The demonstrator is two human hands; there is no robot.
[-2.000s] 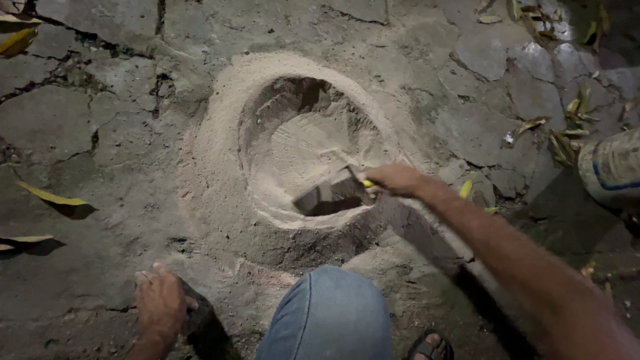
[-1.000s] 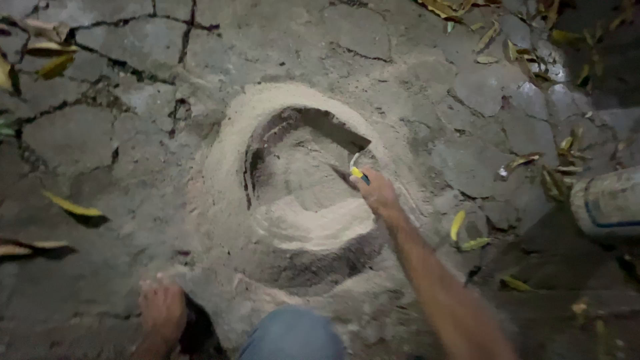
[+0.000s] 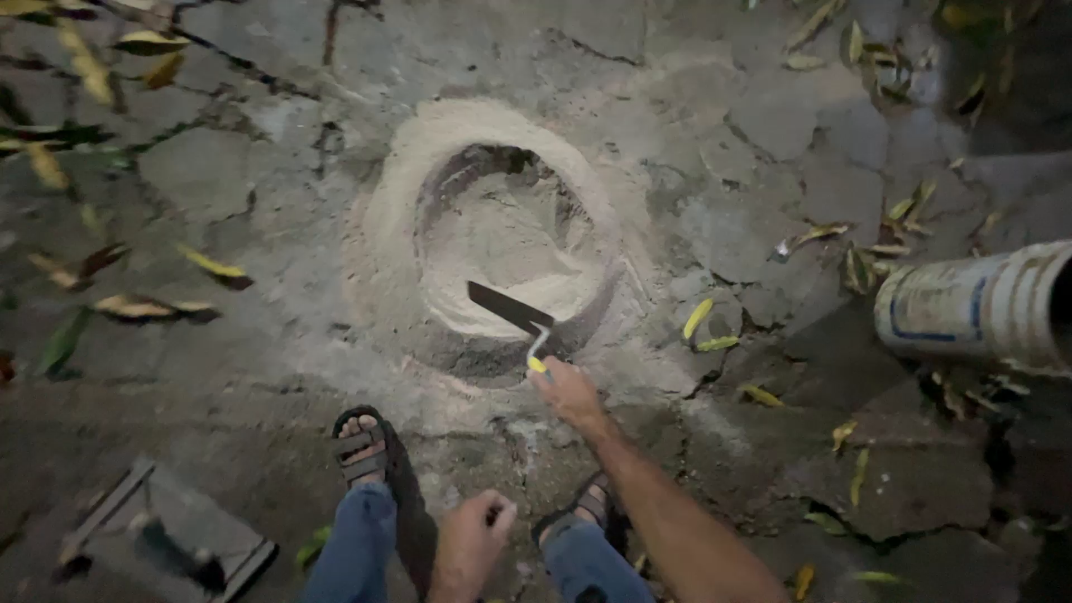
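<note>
My right hand [image 3: 571, 392] grips the yellow-and-grey handle of a trowel [image 3: 509, 308]. Its flat metal blade is over the near inner edge of a ring of sand-coloured powder [image 3: 387, 209]. Inside the ring lies a hollow with more powder [image 3: 502, 230], smooth in places and ridged at the right. My left hand [image 3: 476, 529] hangs between my knees with its fingers curled and seems to hold nothing; the palm is hidden.
A dirty white plastic bucket [image 3: 938, 306] lies on its side at the right. A flat rectangular tool with a handle [image 3: 180, 536] rests at the lower left. Dry leaves [image 3: 219, 266] are scattered on the cracked stone ground [image 3: 770, 151]. My sandalled feet stand before the powder.
The trowel in my right hand has moved from the far right of the hollow to its near edge. My left hand has left the ground at the left and is between my legs. The view has widened.
</note>
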